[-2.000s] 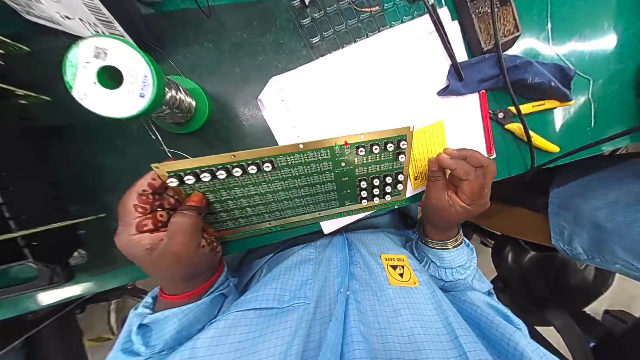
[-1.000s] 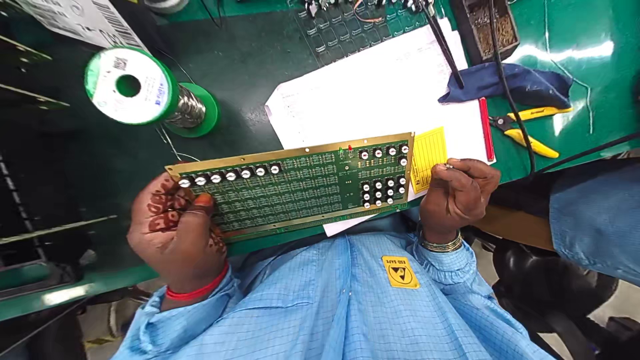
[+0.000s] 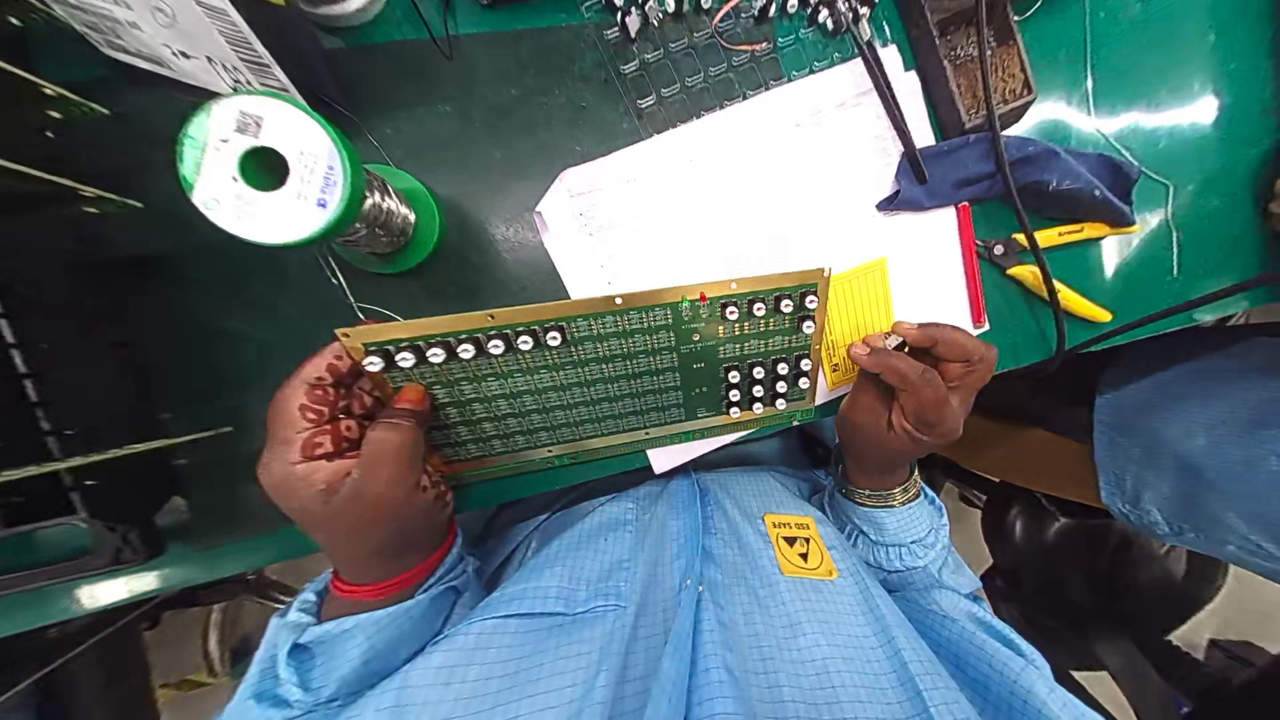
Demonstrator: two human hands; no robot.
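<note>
A long green circuit board (image 3: 590,380) with a gold-coloured border lies tilted across the view, bearing a row of black-and-white round parts at its left and more at its right, with a red and a green part near the top edge. My left hand (image 3: 355,460) grips its left end, thumb on the face. Beyond the right end, apart from the board, my right hand (image 3: 915,390) pinches a small black-and-white component (image 3: 893,342) between thumb and fingertips. A yellow printed label sheet (image 3: 858,310) lies between board and right hand, on white papers (image 3: 730,200).
A solder wire spool (image 3: 270,170) stands at the left. Beyond the papers is a clear plastic tray (image 3: 690,70) with small parts. At the right are yellow-handled cutters (image 3: 1060,262), a dark blue cloth (image 3: 1020,180), a metal box (image 3: 975,70), black cables and a person's blue sleeve (image 3: 1190,440).
The small component between my right fingertips shows more plainly now. My left hand keeps its hold on the board's left end. The view has shifted slightly.
</note>
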